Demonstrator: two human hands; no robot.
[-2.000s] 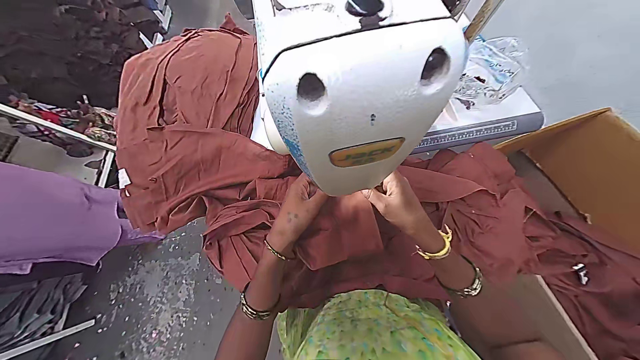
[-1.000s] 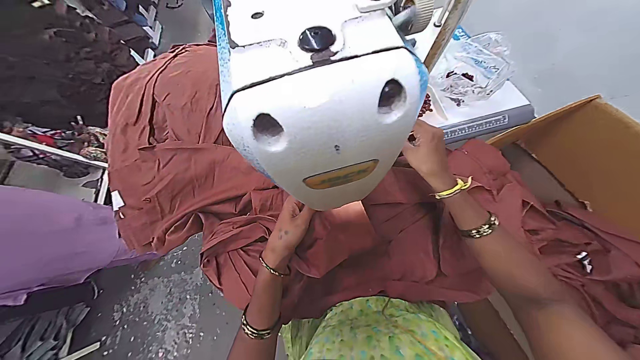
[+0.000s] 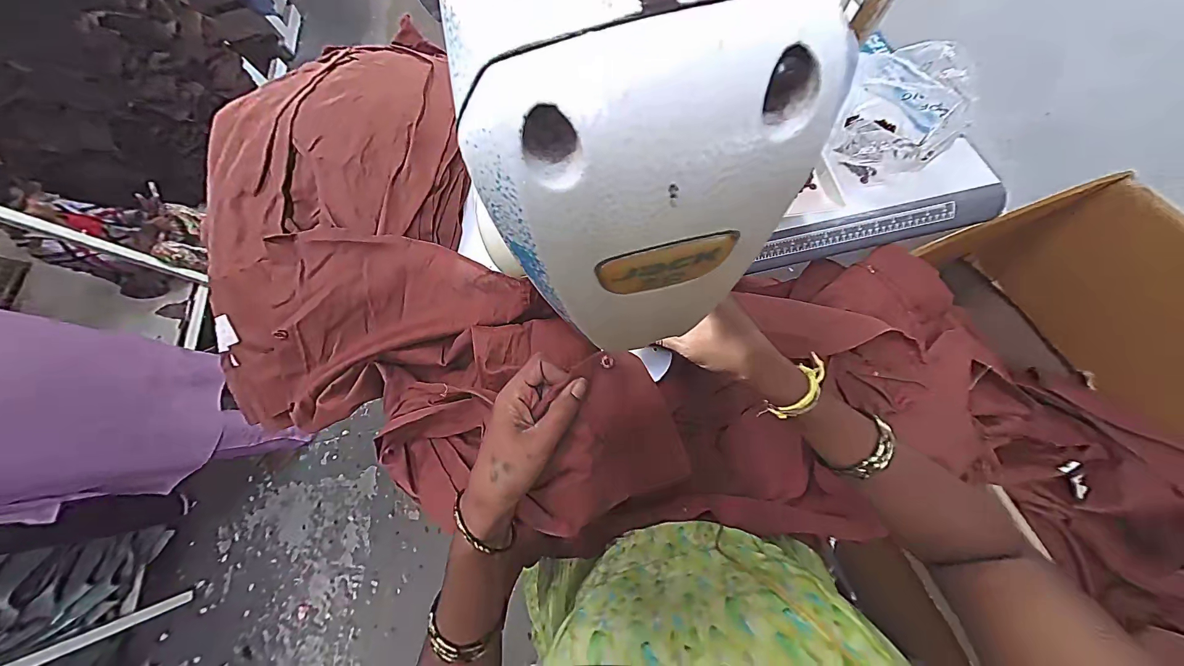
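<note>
A white Jack sewing machine head (image 3: 647, 166) fills the upper middle and hides its needle area. Reddish-brown cloth garments (image 3: 610, 444) lie beneath it and across my lap. My left hand (image 3: 527, 430) pinches the cloth between thumb and fingers, just below the machine head at its left. A small round button (image 3: 607, 362) shows on the cloth beside that hand's fingertips. Under the head's lower right edge is my right hand (image 3: 717, 342), its fingertips partly hidden next to a small white machine part (image 3: 653, 362); whether it grips anything is not visible.
Piled brown garments (image 3: 342, 148) stand left of the machine. An open cardboard box (image 3: 1082, 277) is at the right, with cloth hanging into it. Behind, a clear plastic bag (image 3: 902, 106) rests on the machine table, which has a printed ruler (image 3: 860, 231). Purple cloth (image 3: 102, 416) hangs at the far left.
My right hand has come from the right side of the machine head back to beneath its lower edge. My left hand stays on the cloth, and the button now shows beside it.
</note>
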